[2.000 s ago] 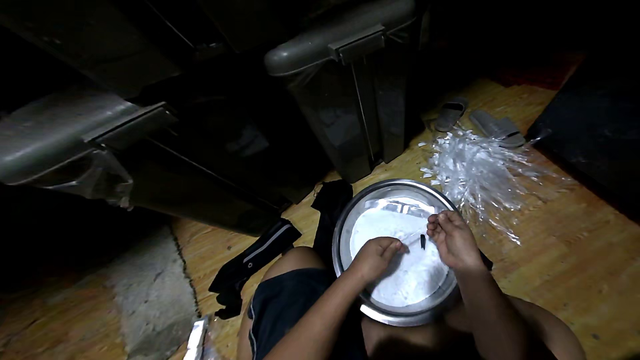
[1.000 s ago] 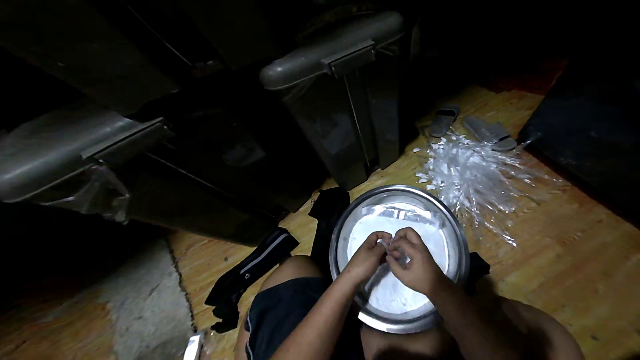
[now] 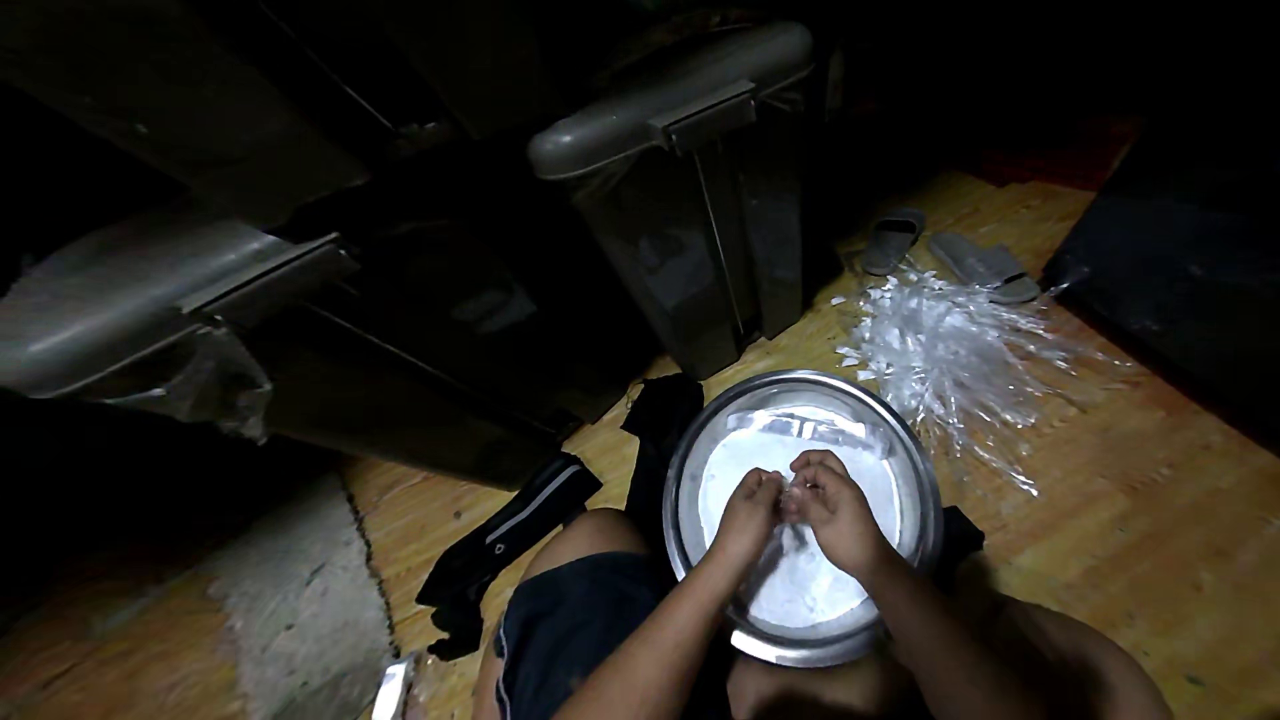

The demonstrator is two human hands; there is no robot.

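A round metal basin (image 3: 690,540) rests between my legs, its inside bright, with white material over the bottom. My left hand (image 3: 755,505) and my right hand (image 3: 830,505) meet above the middle of it. Their fingertips pinch a small clear piece (image 3: 785,490), which looks like thin plastic; the fingers hide most of it. To the basin's upper right, a spread pile of clear plastic strips with white ends (image 3: 935,345) lies on the floor.
Two grey slide sandals (image 3: 893,242) lie beyond the strips. Dark lidded bins (image 3: 680,105) stand ahead and to the left, one with a plastic bag (image 3: 220,375) at its rim. Black clothing (image 3: 510,525) and a grey mat (image 3: 305,600) are on the wood-patterned floor at left.
My hands were apart above the basin two seconds ago, with a small dark thing near my right fingers. They have come together, and that dark thing no longer shows.
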